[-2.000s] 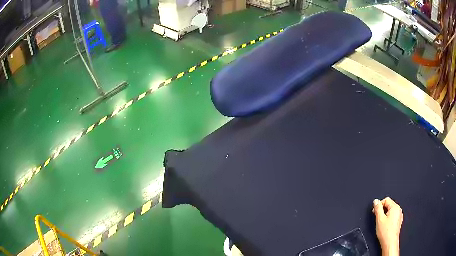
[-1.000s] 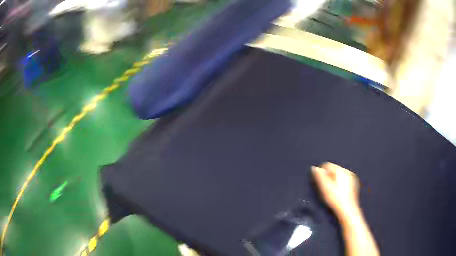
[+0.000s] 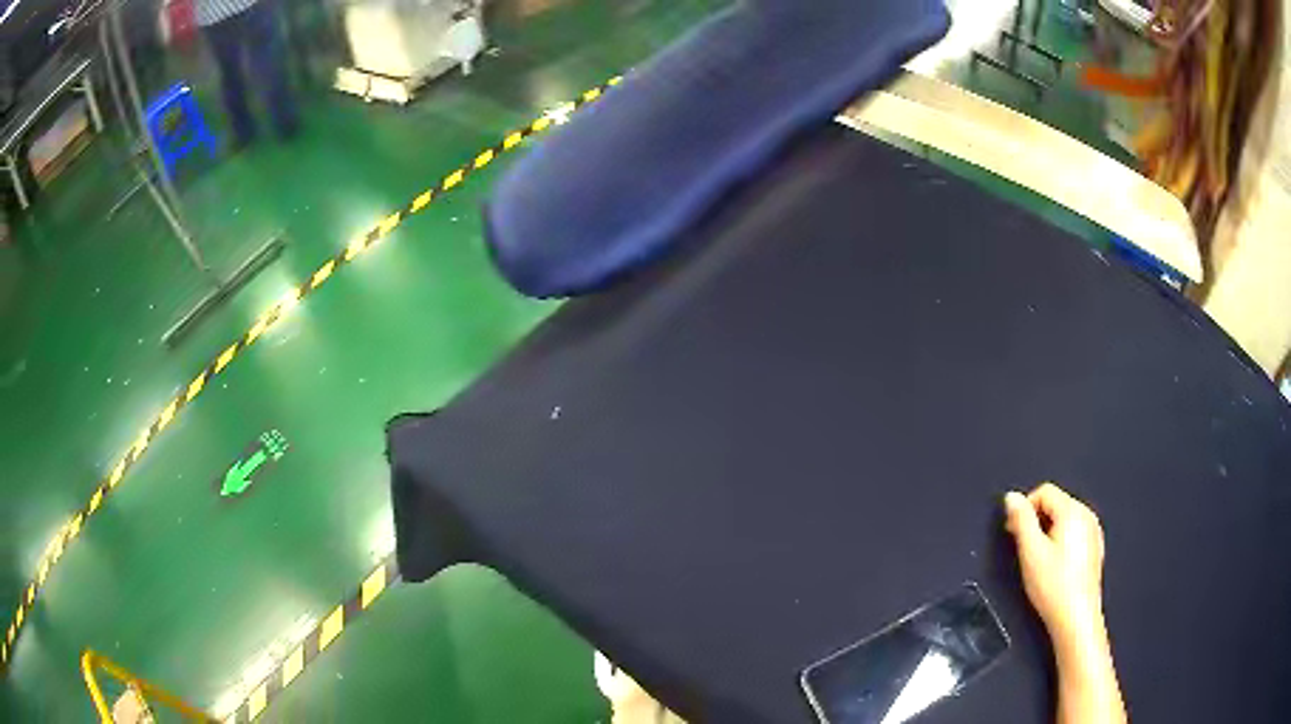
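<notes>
A wide table covered in dark cloth fills the middle and right, with a cloth corner hanging down at its left. My right hand lies on the cloth at the lower right, fingers curled into a loose fist, with nothing seen in it. A black smartphone lies flat just left of my wrist, not held; it reflects a bright light. A long padded navy board with a rounded end stands along the table's far left edge. My left hand is not in view.
A pale wooden board runs beyond the far edge, near brown and orange hanging strips. The green floor has striped tape, a blue stool, a metal stand and a yellow frame. A person stands far left.
The view swung right, then partly back, so the table and board now sit further left than two seconds ago. More of the phone shows. My right hand stays beside it, still curled.
</notes>
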